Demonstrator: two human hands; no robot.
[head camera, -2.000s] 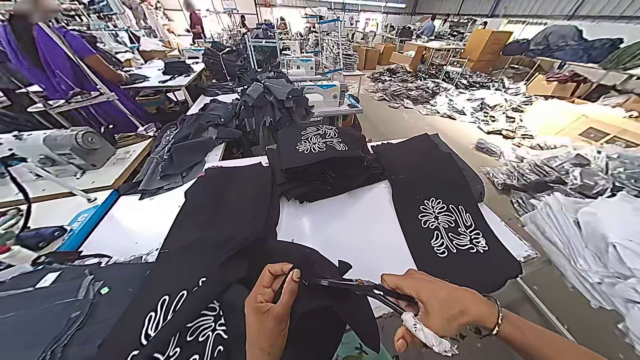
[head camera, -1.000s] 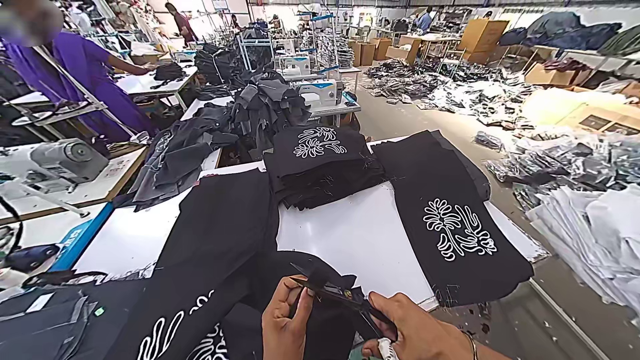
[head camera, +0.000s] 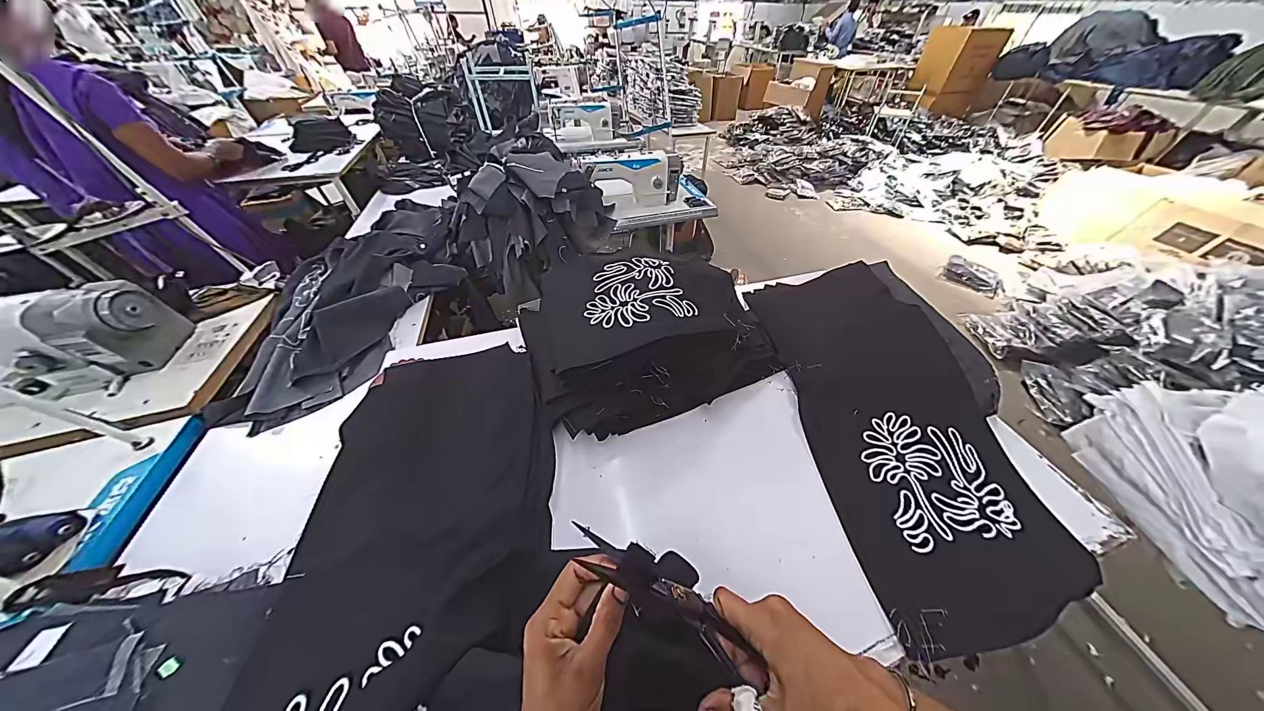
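At the bottom middle my left hand (head camera: 573, 632) pinches the edge of a black fabric piece (head camera: 494, 617). My right hand (head camera: 800, 652) grips a pair of scissors (head camera: 696, 612) with pale wrapping at the handle; the blades point up and left, spread, beside my left fingertips. To the left lies a long black cloth panel (head camera: 425, 454) with white line embroidery at its lower end. A stack of black cut panels (head camera: 642, 346) with a white leaf motif sits beyond my hands. On the right rests another embroidered black panel (head camera: 889, 395).
A white tabletop (head camera: 681, 484) shows between the panels. Dark cloth scraps (head camera: 523, 197) heap behind the stack. Sewing machines (head camera: 89, 331) stand at left and at the back (head camera: 632, 178). A person in purple (head camera: 148, 168) works at the far left. Bagged goods (head camera: 1136, 316) cover the right floor.
The scissors have turned from pointing left to pointing up and left, and my right hand has moved in closer to my left hand. My left hand still pinches the black fabric.
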